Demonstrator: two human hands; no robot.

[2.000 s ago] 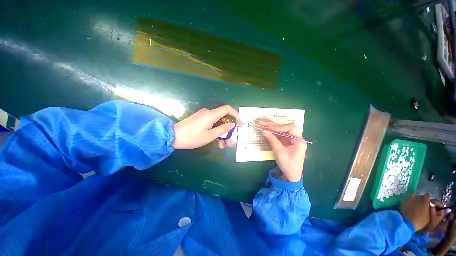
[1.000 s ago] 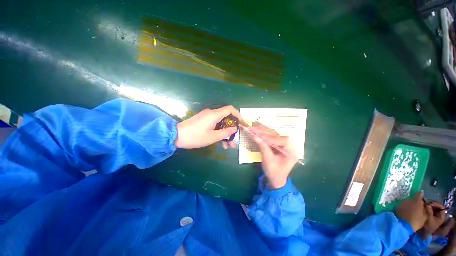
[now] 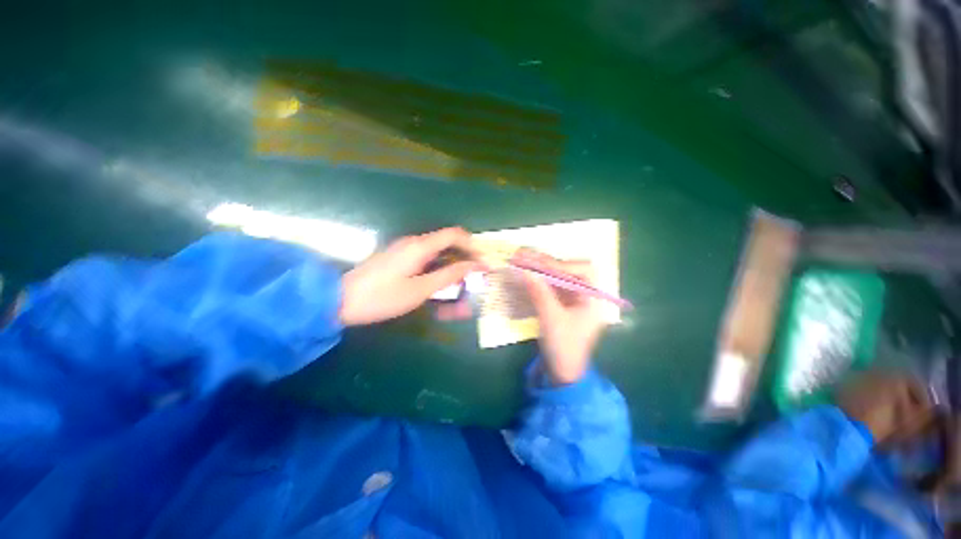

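Observation:
The view is blurred. My left hand [image 3: 397, 278] holds a small electronic unit [image 3: 451, 284], dark with a white part, mostly hidden by the fingers. My right hand [image 3: 564, 316] holds slim pink tweezers [image 3: 572, 281] like a pen, above a cream adhesive-pad sheet [image 3: 601, 244]. The tweezers' tip end points left toward the unit; whether it touches the unit or carries a piece cannot be told. The sheet lies on the dark-green bench, partly covered by my right hand.
Amber tape strips [image 3: 411, 126] are stuck on the bench beyond my hands. At the right are a long brown strip holder [image 3: 757, 284], a metal post [image 3: 875, 244] and a green tray [image 3: 870, 316] of white pieces. A neighbour's hand [image 3: 880, 402] is beside the tray.
The whole view has shifted and blurred. My right hand first moved the tweezers from over the sheet toward the unit; their rear end now tilts up more. My left hand keeps its hold.

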